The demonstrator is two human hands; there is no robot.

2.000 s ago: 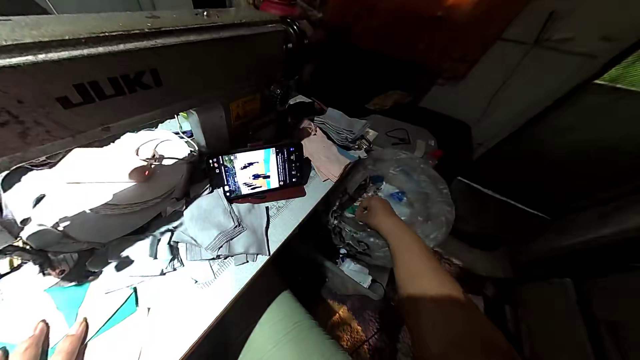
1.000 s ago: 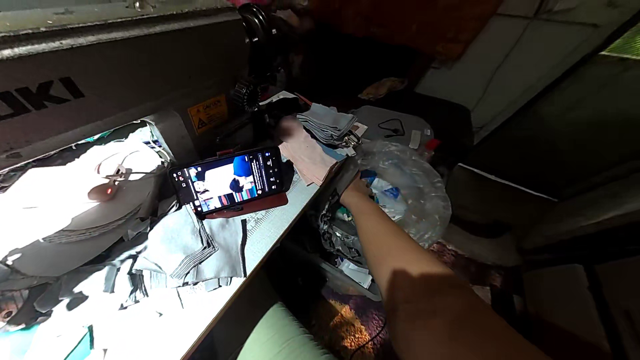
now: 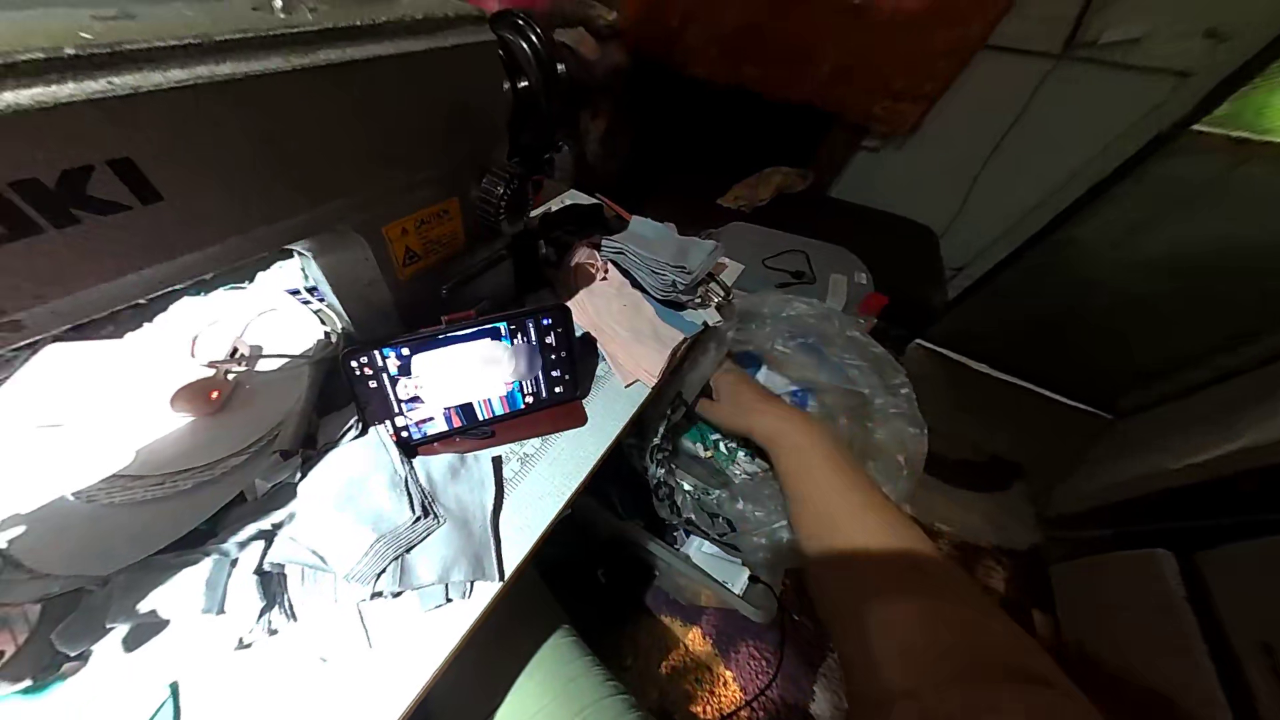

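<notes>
My right hand (image 3: 740, 402) is at the table-side edge of a clear plastic bag (image 3: 865, 400) that holds fabric scraps (image 3: 715, 450). Its fingertips are partly hidden, and whether they hold anything cannot be told. Beside that hand, peach cloth pieces (image 3: 632, 325) lie at the table edge, next to a folded stack of grey-blue cloth (image 3: 660, 255). A lit smartphone (image 3: 465, 375) leans above a red phone cover (image 3: 520, 428) on the table. Nearer to me lies a stack of grey fabric pieces (image 3: 360, 510). My left hand is out of view.
A Juki sewing machine (image 3: 260, 150) spans the upper left, with its black handwheel (image 3: 525, 80) at the end. Under bright light lie white and grey cloth and a round corded device (image 3: 200, 396). A grey surface with a small black cord (image 3: 790, 267) stands behind the bag.
My left hand, at the lower left two seconds ago, has left the view. My right hand has moved from over the bag's scraps to its table-side edge. The view has shifted right.
</notes>
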